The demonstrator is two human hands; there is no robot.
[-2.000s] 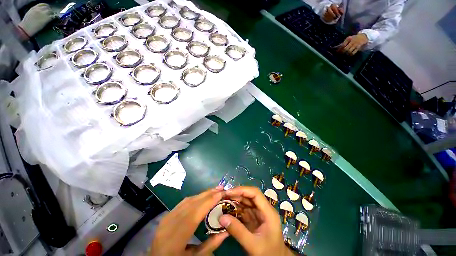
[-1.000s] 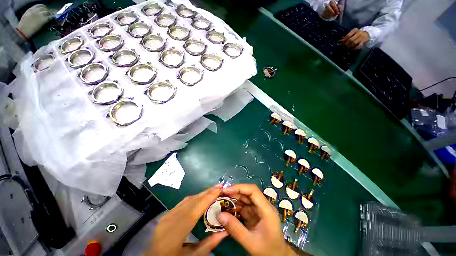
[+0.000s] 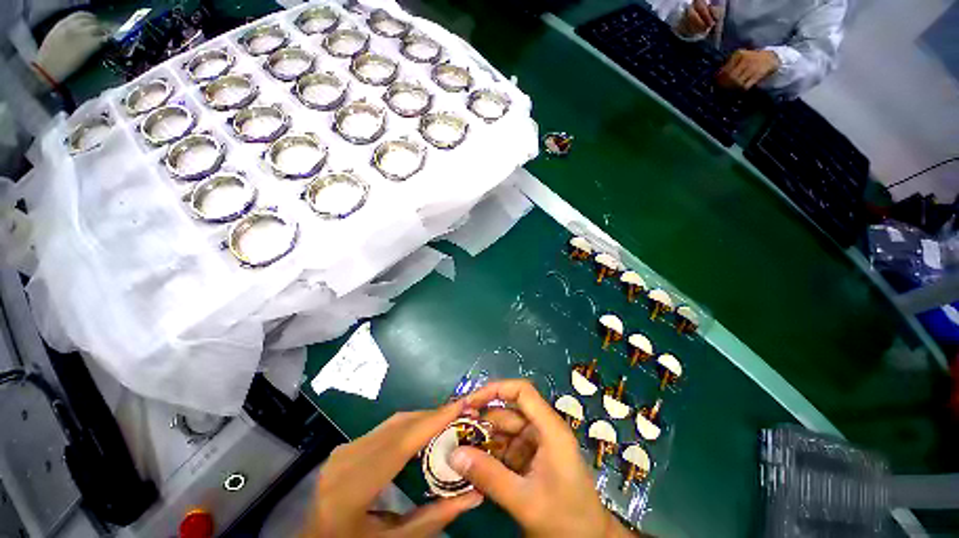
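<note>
A silver watch case ring with a white-backed display module (image 3: 446, 460) in it is held between both my hands at the bottom centre. My left hand (image 3: 384, 473) grips its left side. My right hand (image 3: 536, 462) grips its right side, with the thumb on the white back. A copper-orange flex cable shows by the right fingers. Whether the display is fully seated cannot be told. More display modules (image 3: 603, 432) lie in rows in a clear blister tray to the right. Rows of silver watch case rings (image 3: 296, 156) stand on the white foam tray (image 3: 116, 210).
A white paper scrap (image 3: 354, 364) lies on the green bench. A machine base with a red knob (image 3: 196, 523) is at the lower left. Stacked clear trays (image 3: 825, 489) are at the lower right. One small assembly (image 3: 557, 144) sits on the conveyor. A person's hands (image 3: 747, 69) and a gloved hand (image 3: 74, 46) show beyond.
My hands have tilted the ring and display slightly, and my right fingers have shifted. The small assembly on the conveyor has moved left and slightly up in view.
</note>
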